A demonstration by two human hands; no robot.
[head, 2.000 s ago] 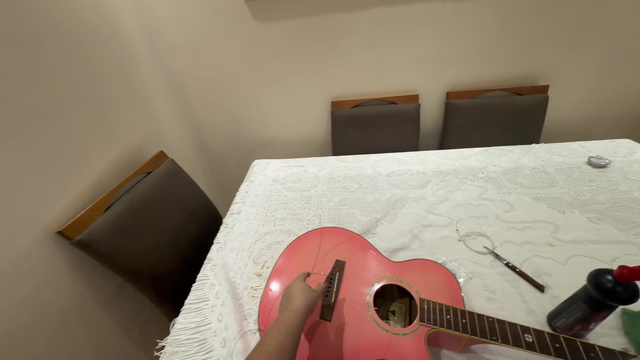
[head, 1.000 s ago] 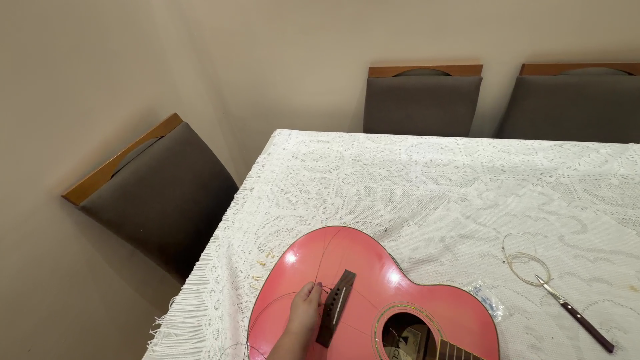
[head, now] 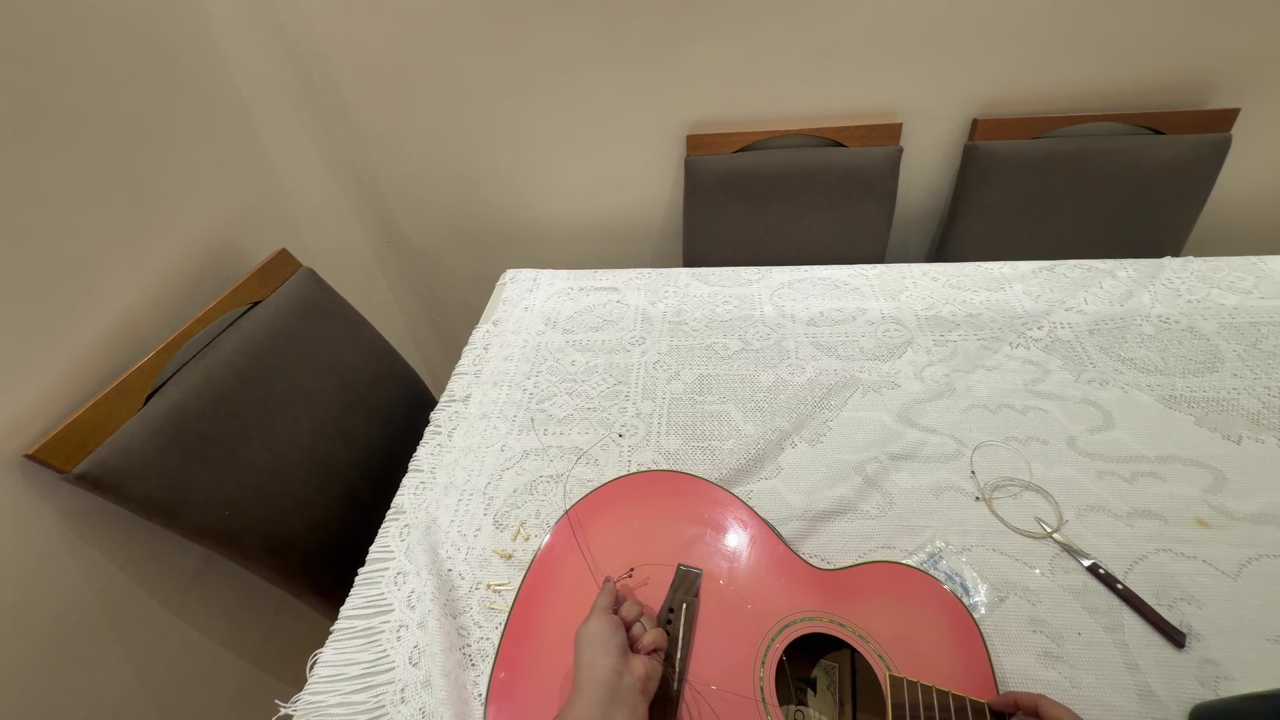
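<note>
A pink acoustic guitar lies face up at the bottom of the view. Just left of its dark wooden bridge, my left hand pinches thin guitar strings between thumb and fingers; their ends show above the fingertips. The strings arc over the guitar top and past its edge onto the cloth. Only the fingers of my right hand show, at the fretboard near the body's edge; its grip is mostly cut off by the frame. Several bridge pins lie on the cloth left of the guitar.
A white lace tablecloth covers the table. Right of the guitar are a coiled string, a dark-handled metal tool touching it, and a clear plastic packet. A dark object is at the lower right corner. Chairs stand around the table.
My left hand's fingers have curled up beside the bridge, with string ends now raised above them. My right hand has come into view at the fretboard. The view has shifted.
</note>
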